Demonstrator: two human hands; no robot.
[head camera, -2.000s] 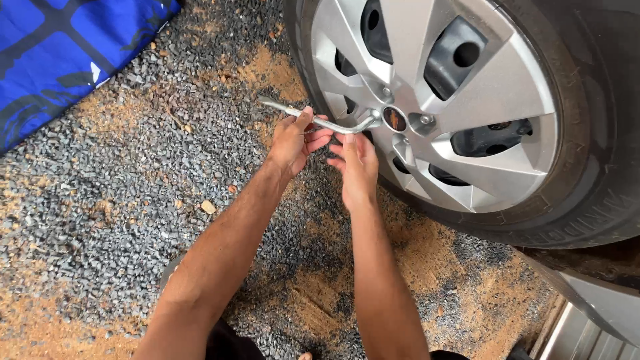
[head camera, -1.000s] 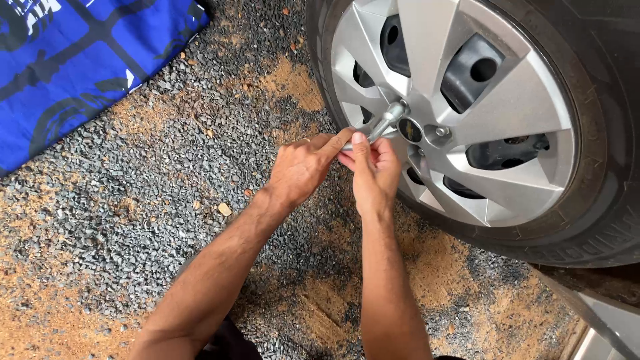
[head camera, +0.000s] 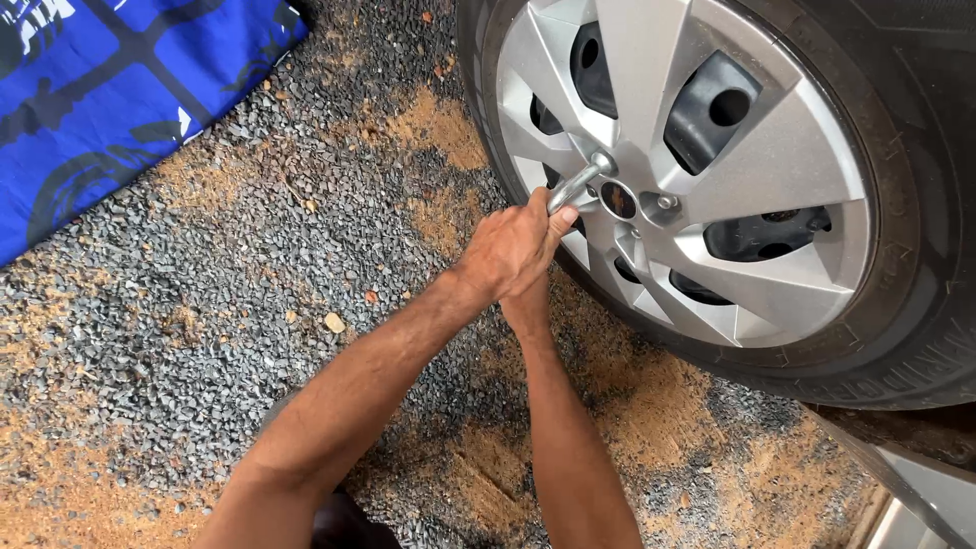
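A metal lug wrench has its socket end on a lug at the upper left of the hub of a silver wheel cover. My left hand is closed around the wrench's bent shaft. Behind and below it is my right hand, mostly hidden by the left; its thumb or a finger seems to show at the shaft, and its grip cannot be made out. Right of the round center cap, another lug is exposed. The wheel cover sits within a black tire.
Blue printed fabric lies on the gravel at the upper left. Sandy patches and small stones surround the wheel. Part of the car's silver body shows at the lower right.
The wrench, earlier held with its long arm pointing left, is now on the upper-left lug. My left hand has moved over the right and closed round the shaft.
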